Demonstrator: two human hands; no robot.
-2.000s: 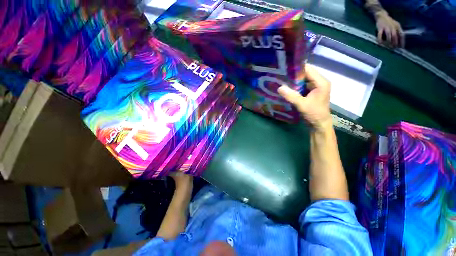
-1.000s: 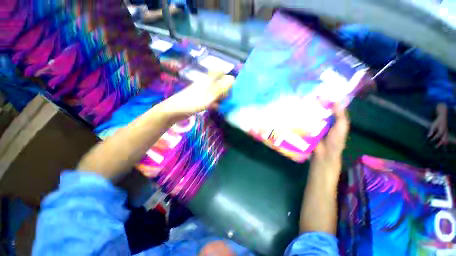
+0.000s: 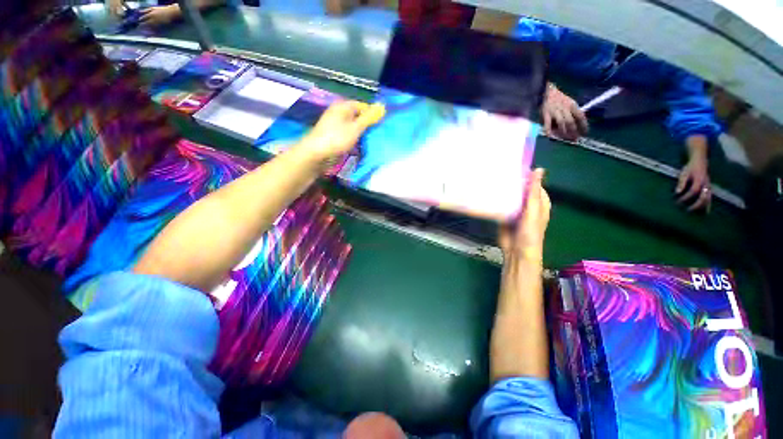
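A printed box [image 3: 451,159] is held over the green conveyor, its bright face tilted towards me and partly washed out by glare. My left hand [image 3: 343,133], with a yellow cover on a fingertip, holds its left edge. My right hand [image 3: 525,219] holds its lower right edge. A dark panel [image 3: 468,69] stands behind the box's far edge; I cannot tell whether it is part of it. The working stack of boxes [image 3: 288,291] leans below my left forearm.
A white base [image 3: 257,103] and printed lids lie on the belt at left. The tall stack [image 3: 73,146] is far left, the right-hand stack [image 3: 670,343] at right. A metal side rail [image 3: 412,230] crosses before me. A person's hands [image 3: 562,113] are opposite, one with a pen-like item.
Two seconds ago my right hand alone held an upright box and my left was at the stack. Since one second ago, both hands and the box have shifted left in view, and the dark panel has appeared.
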